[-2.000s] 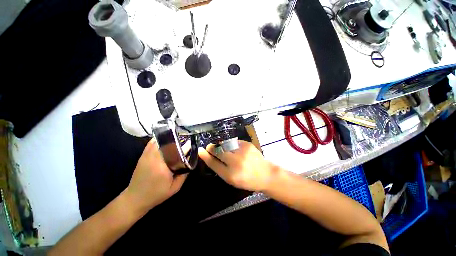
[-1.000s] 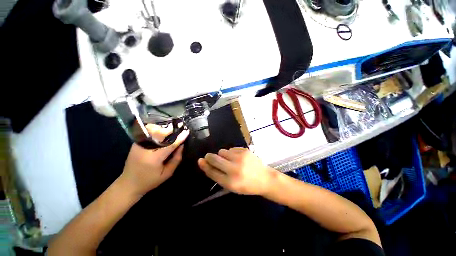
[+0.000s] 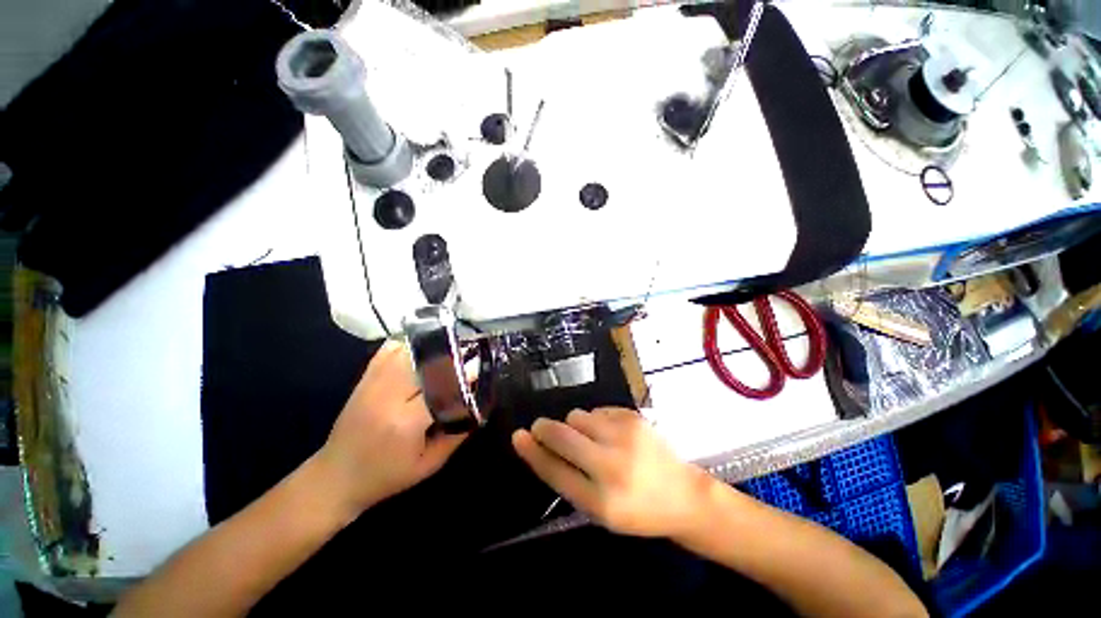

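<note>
A black fabric panel (image 3: 260, 386) lies on the white table and runs under the head of the white sewing machine (image 3: 628, 242). The presser foot area (image 3: 564, 369) shows over the black cloth. My left hand (image 3: 392, 429) rests on the cloth left of the needle area, its fingertips partly hidden behind the curved shiny guard (image 3: 442, 368). My right hand (image 3: 594, 465) lies on the cloth just below the presser foot, fingers bent together. Whether either hand pinches the cloth is hard to see, black on black.
Red-handled scissors (image 3: 765, 347) lie right of the needle. A tool tray (image 3: 851, 384) with a plastic bag is further right. A blue crate (image 3: 845, 489) stands below right. A black pile (image 3: 133, 145) lies upper left. A black strap (image 3: 815, 157) drapes over the machine.
Since one second ago the camera view has shifted, so the machine sits lower and further right. My right hand was near the needle two seconds ago and is now lower, off it.
</note>
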